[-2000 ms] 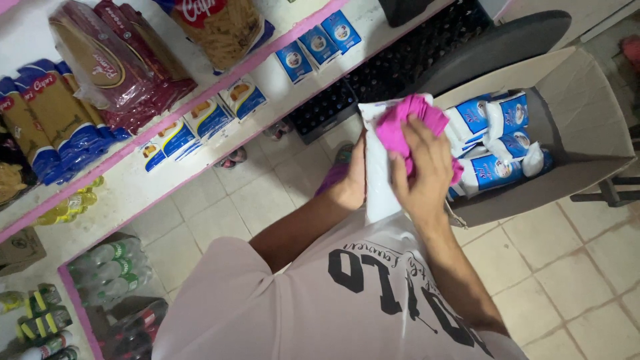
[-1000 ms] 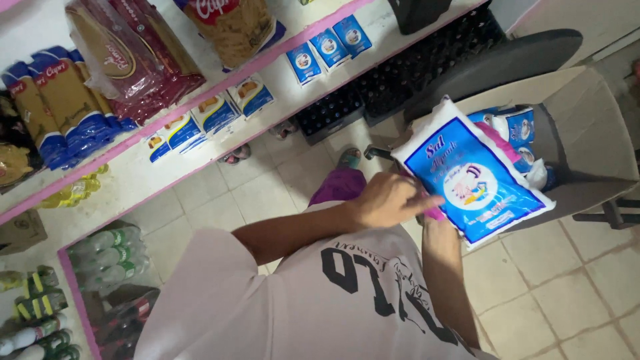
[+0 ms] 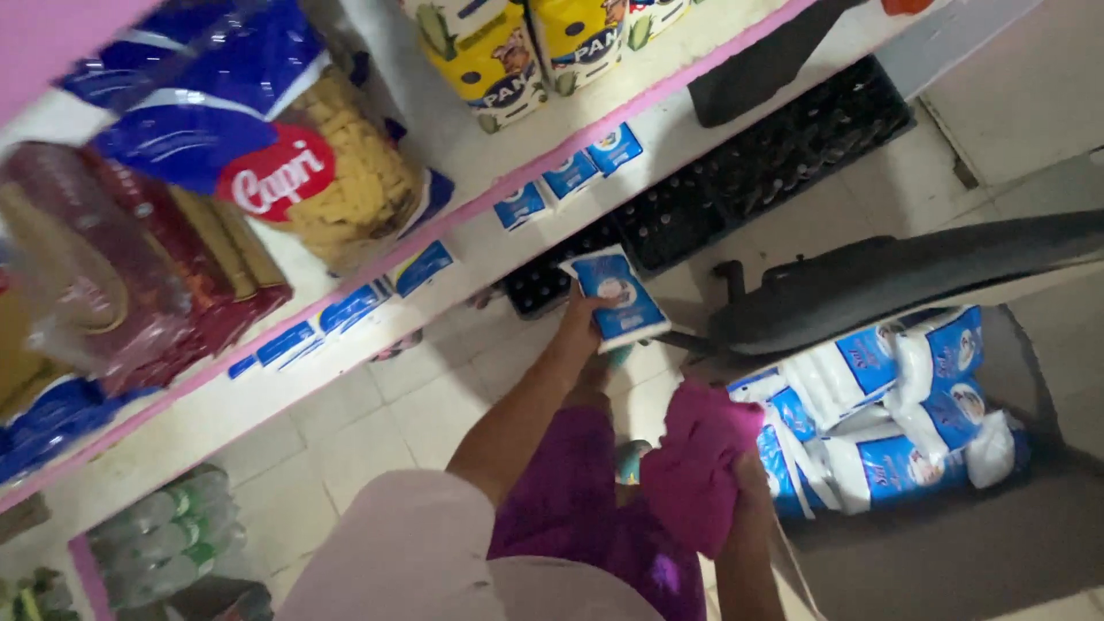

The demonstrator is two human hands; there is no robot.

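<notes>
My left hand (image 3: 593,312) grips a blue and white plastic bag of salt (image 3: 619,296) by its lower left side, in front of the black crates. Lower right of it, my right hand (image 3: 749,483) holds a crumpled magenta cloth (image 3: 700,466), beside the open cardboard box (image 3: 914,561). Several like salt bags (image 3: 897,466) lie in that box. More small blue packets (image 3: 569,175) stand in a row on the lower white shelf, and other blue and white packets (image 3: 349,308) are further left on it.
A pasta bag (image 3: 345,172) and yellow flour packs (image 3: 509,82) stand on the upper pink-edged shelf (image 3: 552,159). Black crates with bottles (image 3: 776,155) sit on the tiled floor beyond. A black chair (image 3: 897,276) adjoins the box. Plastic bottles (image 3: 168,526) are at lower left.
The salt bag, over the box a second ago, is now in my left hand near the shelf. The cloth is apart from it in my right hand. The view has shifted toward the shelves.
</notes>
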